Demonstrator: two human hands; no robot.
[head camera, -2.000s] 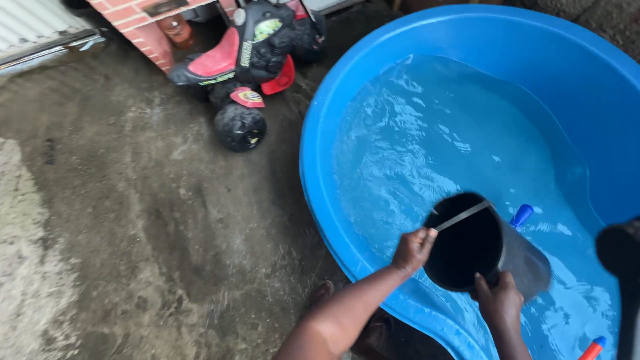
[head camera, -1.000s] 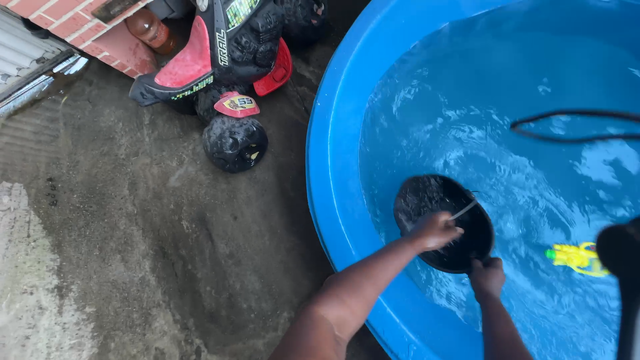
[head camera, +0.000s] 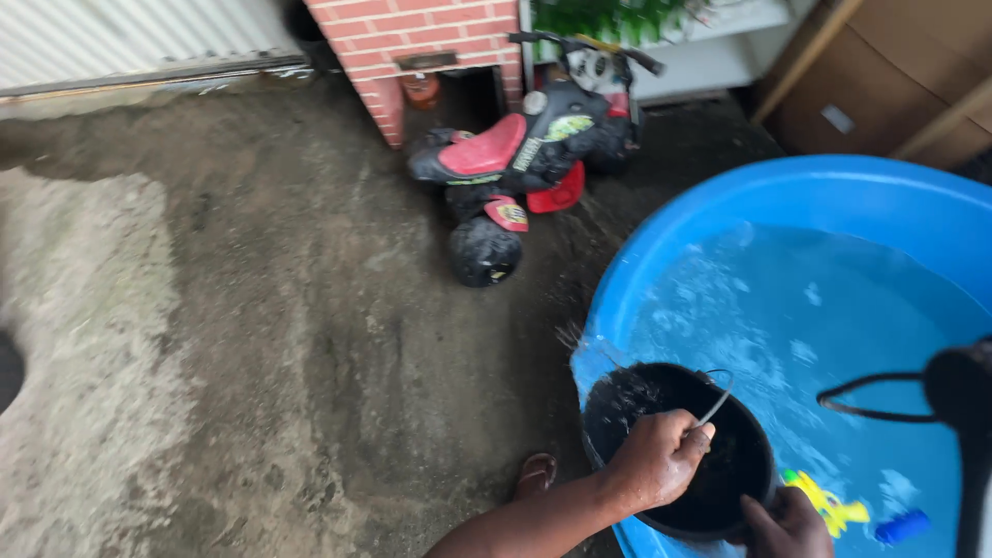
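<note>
A black plastic bucket (head camera: 721, 473) is tilted over the near left rim of a blue plastic pool (head camera: 620, 271) that holds water. My left hand (head camera: 659, 457) is closed around the bucket's thin wire handle. At the bucket's lower right rim, my right hand (head camera: 790, 523) grips the edge, its thumb at the opening. Water shows inside the bucket and splashes at its left edge by the pool rim. Just right of my right hand, a yellow toy water gun (head camera: 829, 504) floats, with a blue toy piece (head camera: 903, 527) beside it.
A child's ride-on quad (head camera: 496, 155) stands on the concrete floor left of the pool, before a brick-patterned structure (head camera: 418, 31). My sandalled foot (head camera: 536, 473) is near the pool's base. A black object with a loop (head camera: 957, 387) crosses the right side. Cardboard (head camera: 899, 77) stands behind the pool.
Both hands have moved the bucket from over the pool water to its near left rim, where water now splashes. The view has shifted left.
</note>
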